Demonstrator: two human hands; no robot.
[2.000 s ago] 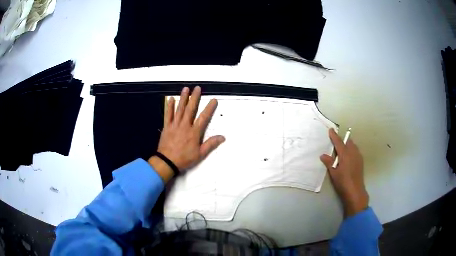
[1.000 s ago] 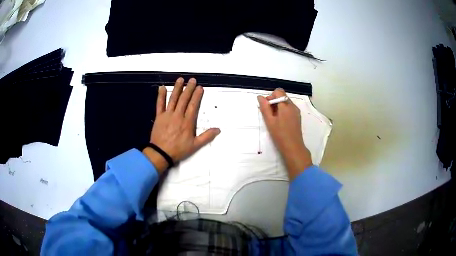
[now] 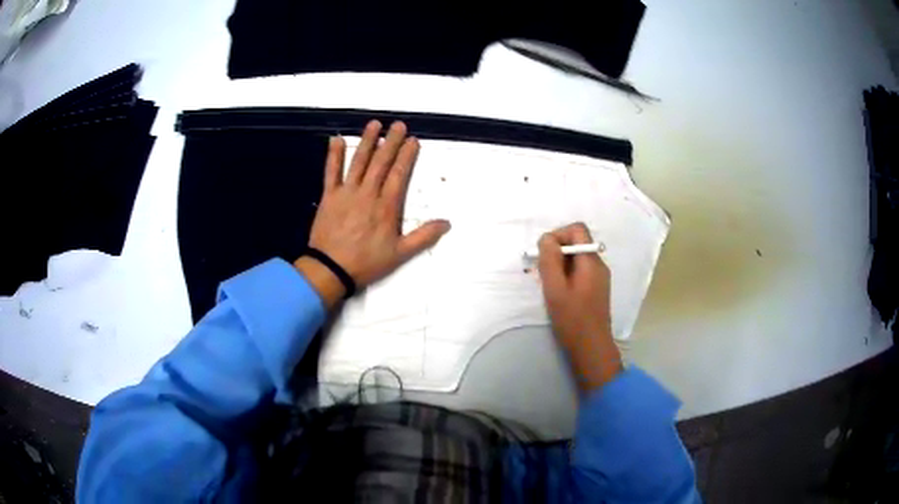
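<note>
The white card template (image 3: 473,285) lies on the black front panel (image 3: 246,217), whose left part shows bare. The folded black placket strip (image 3: 503,134) runs along the far edge, uncovered except by my fingertips. My left hand (image 3: 367,207) lies flat, fingers spread, on the template's left part, with the fingertips reaching the strip. My right hand (image 3: 577,295) holds the slim white marker (image 3: 577,249) over the middle right of the template, its tip close to the lower dot. Whether the tip touches is not clear.
A black pile of panels (image 3: 424,39) lies at the far side, with a thin dark strip (image 3: 572,67) by its cut-out. Fanned black pieces (image 3: 74,177) lie at left. Dark bundles (image 3: 884,197) are at the right edge. The white table (image 3: 769,374) has a yellow-brown stain.
My right hand has moved from the template's right edge to its far edge, then nearer me towards the lower dot. My left hand stays on the template. The view has shifted slightly.
</note>
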